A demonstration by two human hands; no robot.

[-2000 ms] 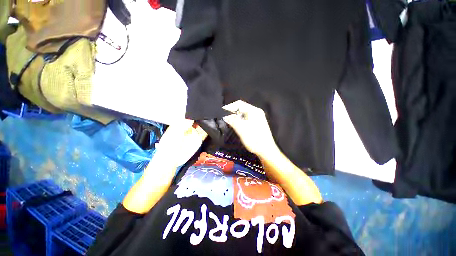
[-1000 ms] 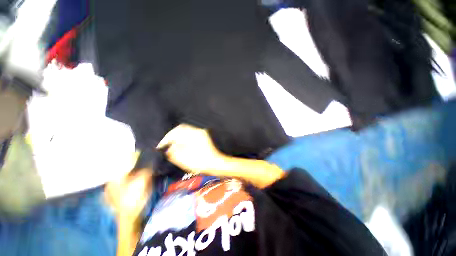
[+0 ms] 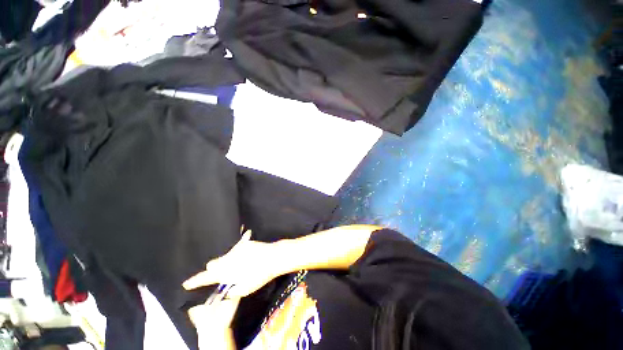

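A black jacket [image 3: 147, 198] lies spread out in front of me, tilted in view. My right hand [image 3: 239, 268] is over its lower edge, with its thumb raised and its index finger stretched to the left. My left hand [image 3: 215, 318] is just below it at the bottom of the view, partly cut off and blurred. A small thin item with a metallic look [image 3: 222, 294] shows between the two hands; it is too small to name or to tell which hand has it. Whether my left hand holds cloth cannot be seen.
Another dark jacket [image 3: 328, 55] with small gold buttons hangs over the far table edge. A white table top [image 3: 294, 140] shows between the garments. Red cloth [image 3: 66, 284] lies at the left. The blue worn floor [image 3: 423, 178] and a white bundle [image 3: 593, 204] are at the right.
The view has swung to the right, showing more floor and the buttoned jacket. My right hand's fingers are now spread from the cloth they pinched. My left hand is lower in view.
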